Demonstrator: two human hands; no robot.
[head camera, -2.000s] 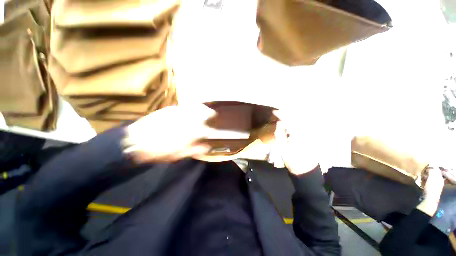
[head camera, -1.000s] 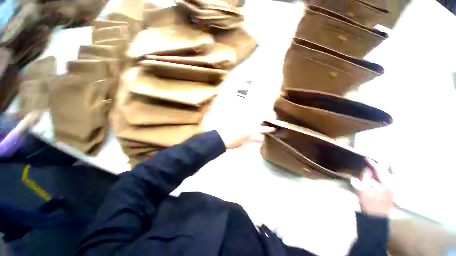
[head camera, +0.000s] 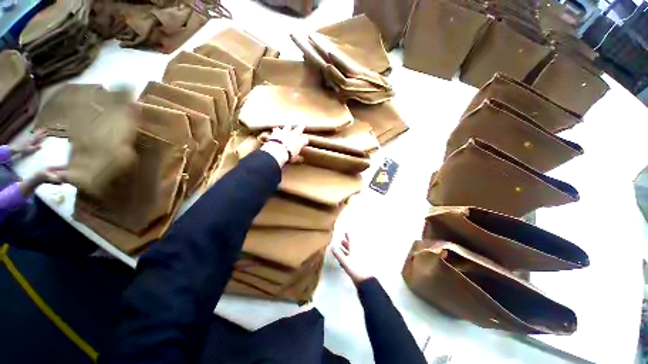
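Observation:
My left hand (head camera: 287, 142) reaches far over the middle pile of flattened tan-brown bags (head camera: 298, 213). Its fingers lie on the upper edge of one bag; whether they grip it is not clear. My right hand (head camera: 348, 261) is empty above the white table (head camera: 376, 220), fingers apart, just right of the pile. Several brown bags (head camera: 497, 178) stand in a row at the right, dark mouths open, small gold dots on some faces. The nearest standing bag (head camera: 455, 291) is close to the table's front edge.
A mobile phone (head camera: 384, 175) lies between pile and row. More flattened bags (head camera: 202, 106) overlap at the left. At the far left, another person's hands (head camera: 46, 174) are beside a blurred bag (head camera: 103, 138). More bags (head camera: 447, 35) stand at the back.
My hands have let go of the nearest standing bag at the right. My left hand has moved left and away onto the pile; my right hand has moved left. The view has shifted and shows more table.

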